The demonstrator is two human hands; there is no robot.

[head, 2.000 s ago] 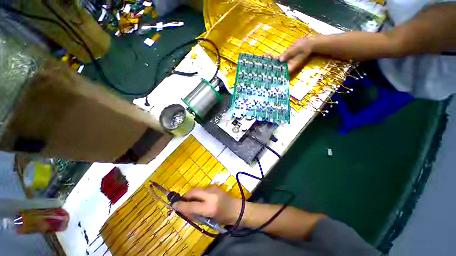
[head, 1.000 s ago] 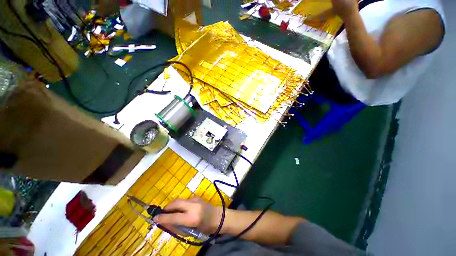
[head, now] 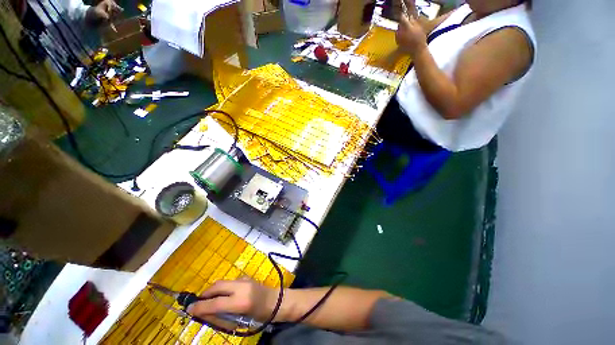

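My right hand [head: 232, 303] holds the soldering iron [head: 187, 300] by its dark handle, with the thin metal tip and guide tube pointing left over the amber flexible circuit sheet [head: 209, 253]. Whether the tip touches the sheet cannot be told. The sheet lies on the white bench, with dark lead wires along its lower left part. A red and dark wire bundle [head: 88, 308] lies on the white surface left of the sheet. My left hand is not in view.
Beyond the sheet stand a tip-cleaning tin [head: 181, 203], a green-rimmed solder spool [head: 216, 170] and the black soldering station [head: 264, 202]. Stacked amber sheets [head: 290, 118] lie further back. A large carton [head: 67, 195] is at left. A seated person [head: 465, 74] is at upper right.
The view has shifted, so the bench sits lower and further left. The green circuit board and the other person's hand have left the stacked sheets. My right hand still holds the iron.
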